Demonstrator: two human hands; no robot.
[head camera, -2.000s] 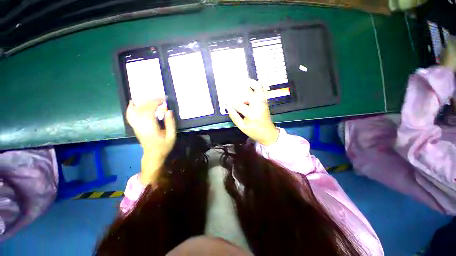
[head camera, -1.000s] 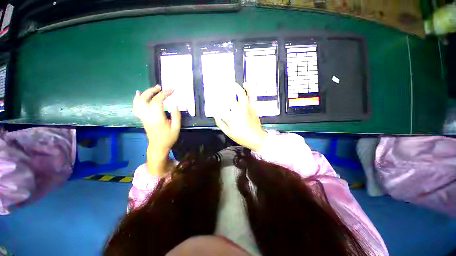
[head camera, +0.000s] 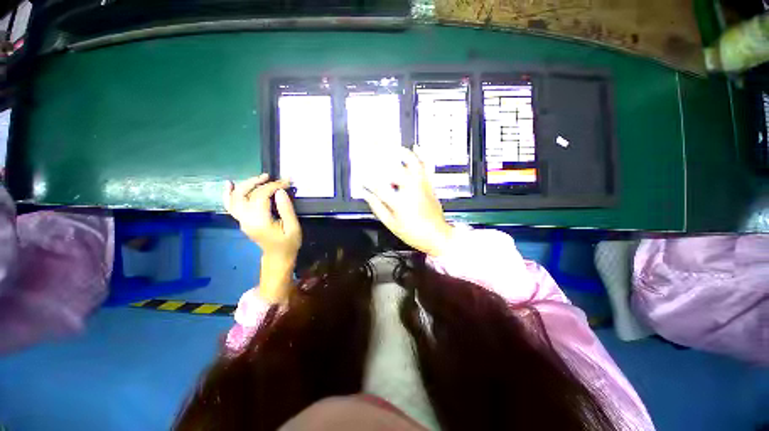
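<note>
A black phone tray (head camera: 578, 200) lies on the green mat. Four smartphones with lit screens lie in its slots: the first (head camera: 305, 139), the second (head camera: 373, 122), the third (head camera: 443, 126) with rows of text, and the fourth (head camera: 509, 126) with an orange bar low down. The rightmost slot holds only a small white scrap (head camera: 562, 141). My left hand (head camera: 268, 210) is at the near left corner of the tray, fingers apart, holding nothing. My right hand (head camera: 407, 200) is over the lower part of the second and third phones, fingers spread, holding nothing; whether a fingertip touches glass cannot be told.
A brown board (head camera: 573, 29) lies at the far edge of the green bench (head camera: 152, 109). A pale green cylinder (head camera: 742, 46) is at the far right. Pink sleeves or smocks of neighbouring people show at left (head camera: 63, 269) and right (head camera: 704, 290).
The view has shifted, so the tray sits further right than two seconds ago. My left hand has moved down off the first phone's screen. The third phone's screen has changed from blank white to rows.
</note>
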